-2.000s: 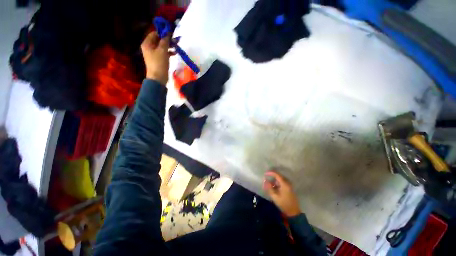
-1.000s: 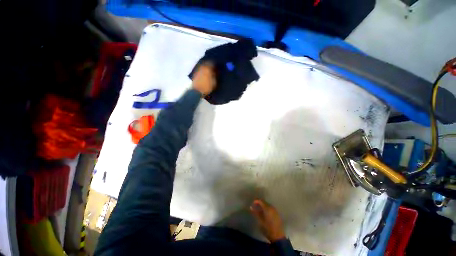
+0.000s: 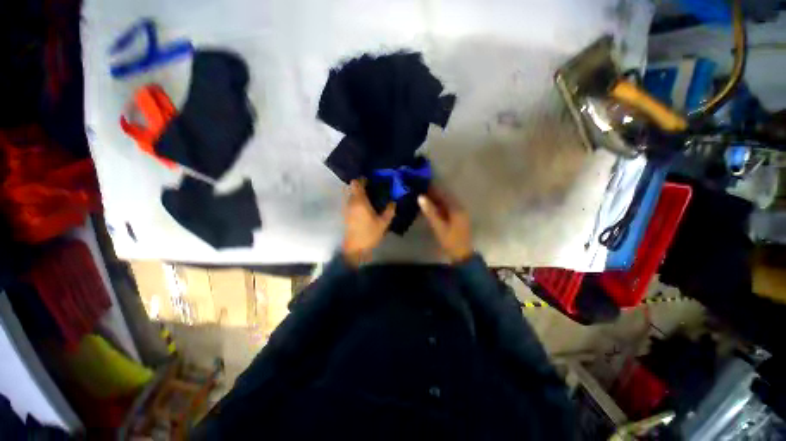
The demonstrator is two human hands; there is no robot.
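A tied black bundle [image 3: 383, 103] lies on the white table in front of me, its pieces fanned out away from me. A blue tie strip [image 3: 398, 178] is knotted around its near end. My left hand [image 3: 368, 222] holds the bundle's near left side, thumb by the blue knot. My right hand [image 3: 446, 226] is at its near right side, fingertips by the knot. Two black cut pieces [image 3: 214, 112] lie to the left, beside a folded orange-red strip [image 3: 150, 121]. Loose blue strips [image 3: 146, 53] lie at the upper left.
A steam iron [image 3: 633, 108] stands on its metal rest at the right. Scissors [image 3: 614, 234] lie on a light blue box at the right edge. A red basket [image 3: 659, 237] is beyond it. Cartons [image 3: 220, 293] are below the left table edge. Orange-red strips [image 3: 43, 189] hang far left.
The black bundle has come from the far side of the table to in front of me. My left hand has come back with it, and my right hand has moved up to it.
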